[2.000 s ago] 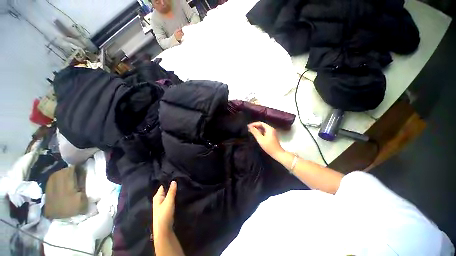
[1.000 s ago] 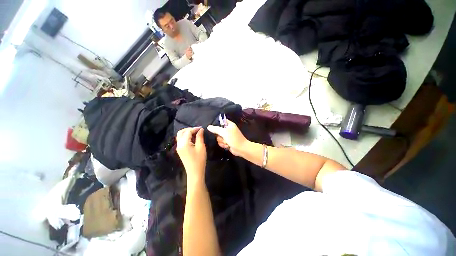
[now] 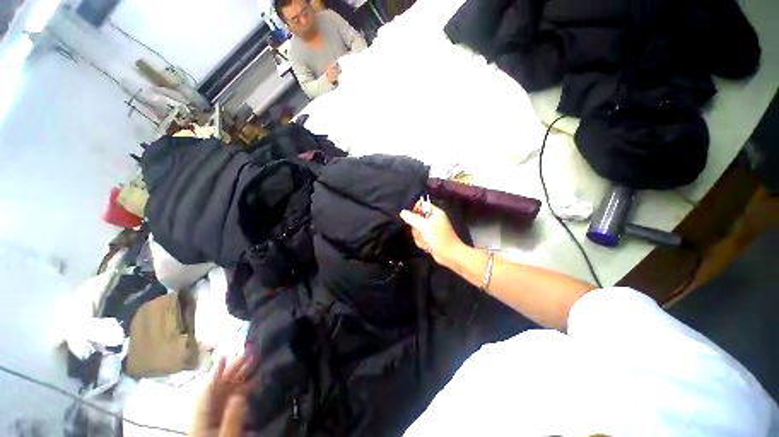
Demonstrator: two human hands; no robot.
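Note:
A black puffer coat (image 3: 367,247) lies in front of me, its padded hood or collar toward the table's far side. My right hand (image 3: 432,234) is over the coat's right edge, fingers closed around small silvery snips (image 3: 424,204) whose tips stick up past the fingers. My left hand (image 3: 225,394) is low at the left, beside the coat's left edge, blurred, fingers apart, with nothing visible in it. The hand is partly cut off by the bottom edge. A burgundy sleeve (image 3: 500,203) shows from under the coat.
Another black puffer coat (image 3: 641,60) lies at the back right. A purple-and-grey blower (image 3: 612,217) with a black cord is at the right table edge. White fabric (image 3: 427,94) is piled behind the coat. A person (image 3: 318,44) sits across the table. Bags and cloth crowd the left.
Both hands were together over the hood with the snips. Now my left hand has moved down and left, away from the coat's middle, and my right hand has moved right with the snips.

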